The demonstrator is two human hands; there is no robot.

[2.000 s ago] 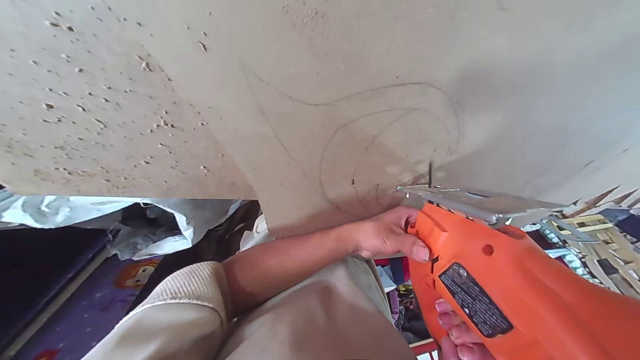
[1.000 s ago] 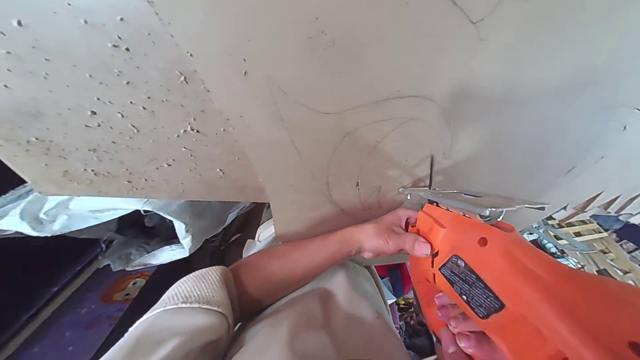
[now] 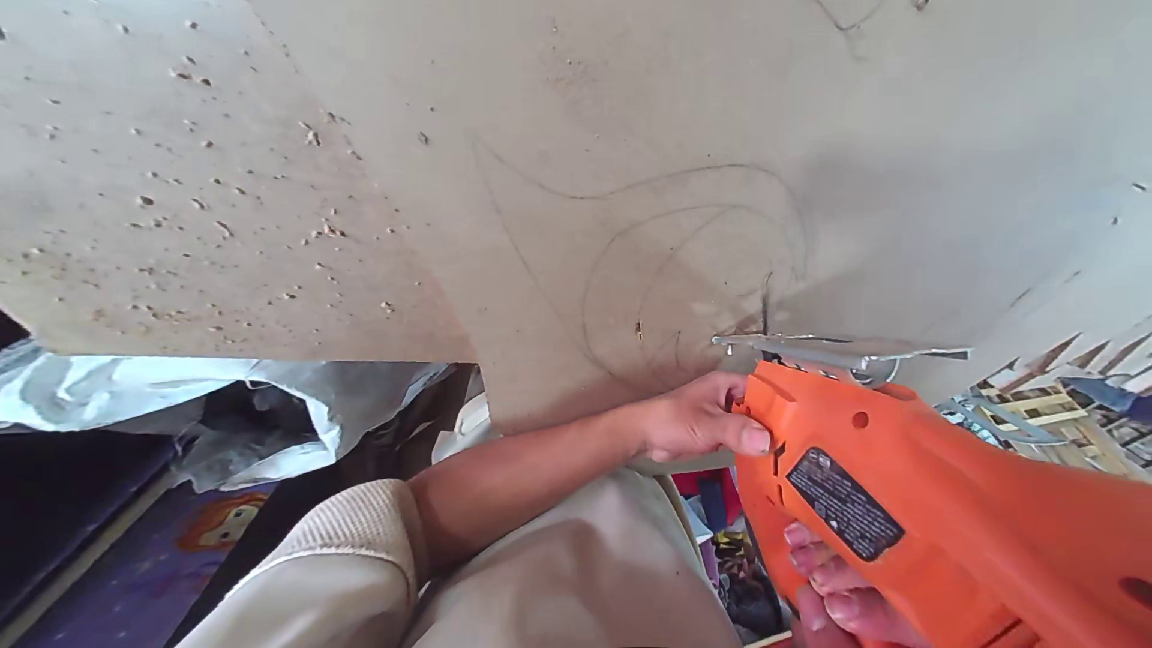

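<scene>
An orange jigsaw (image 3: 900, 504) fills the lower right, its metal base plate (image 3: 846, 346) tilted over a pale wooden board (image 3: 558, 108). Its thin blade (image 3: 765, 306) rises from the plate in front of the board; whether it touches the wood I cannot tell. My left hand (image 3: 702, 423) grips the front of the orange body, thumb on its side. Fingers of my right hand (image 3: 837, 585) wrap the handle from below, partly hidden by the body. Curved pencil lines (image 3: 585, 261) form a pointed, leaf-like outline on the board, left of the blade.
Another board (image 3: 198, 207) at the left carries many wood crumbs. Below it are crumpled plastic sheeting (image 3: 315, 423) and a purple printed surface (image 3: 135, 549). Jagged wooden points (image 3: 1071, 355) and wood pieces (image 3: 1044, 405) lie at the right. Mixed items (image 3: 747, 567) show beneath the board.
Both hands keep their hold on the jigsaw, which stays in nearly the same place in view. The view has shifted slightly over the board.
</scene>
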